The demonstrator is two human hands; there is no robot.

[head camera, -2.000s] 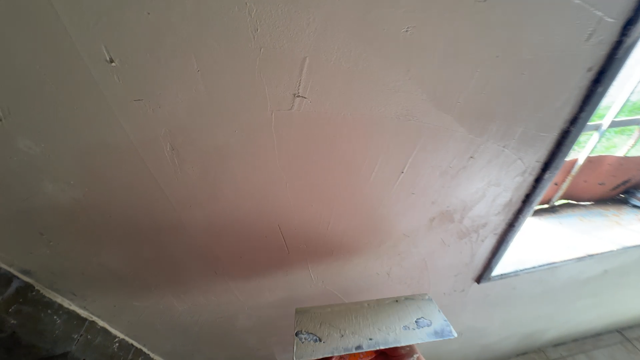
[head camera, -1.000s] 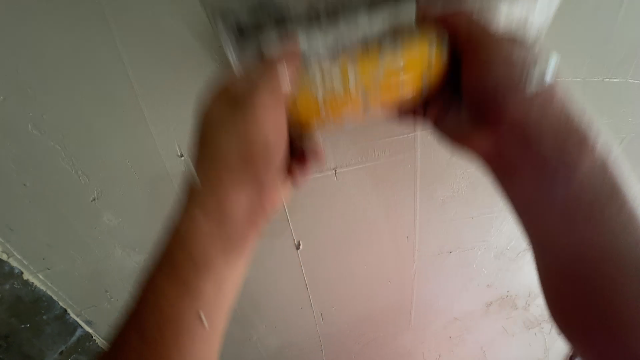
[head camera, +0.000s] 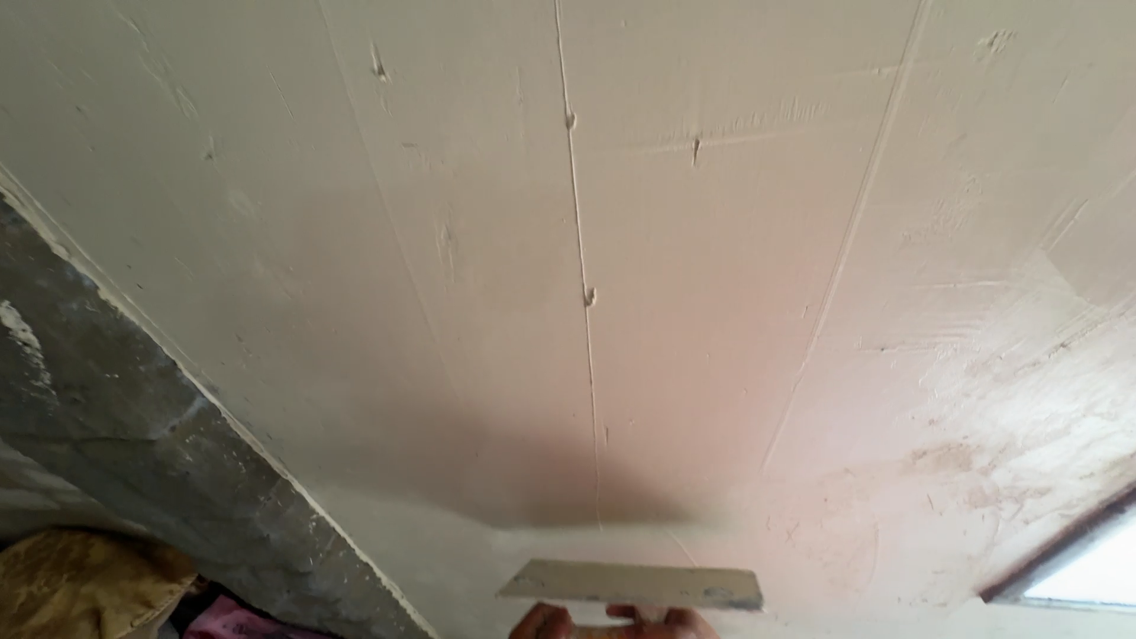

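A wide, flat steel plastering blade [head camera: 635,584], with residue along its lower edge, is at the bottom centre close to the wet plaster wall [head camera: 710,355]. My left hand [head camera: 543,621] shows as fingers curled beneath the blade's left half. On the other side, the fingers of my right hand [head camera: 676,623] close around the tool below its right half. The frame's bottom edge cuts off most of both hands and much of the handle. Thin raised ridges and small pits mark the smooth, damp plaster above the blade.
A dark, rough strip [head camera: 133,382] borders the plaster on the left. Below it lie a yellowish-brown cloth-like item [head camera: 89,581] and pink fabric [head camera: 253,621]. At the lower right is a bright window opening [head camera: 1087,568] with a dark frame [head camera: 1061,546].
The blade and both hands, raised high on the wall one second ago, are now low at the bottom centre. Long vertical ridges show where the plaster had fewer marks two seconds ago.
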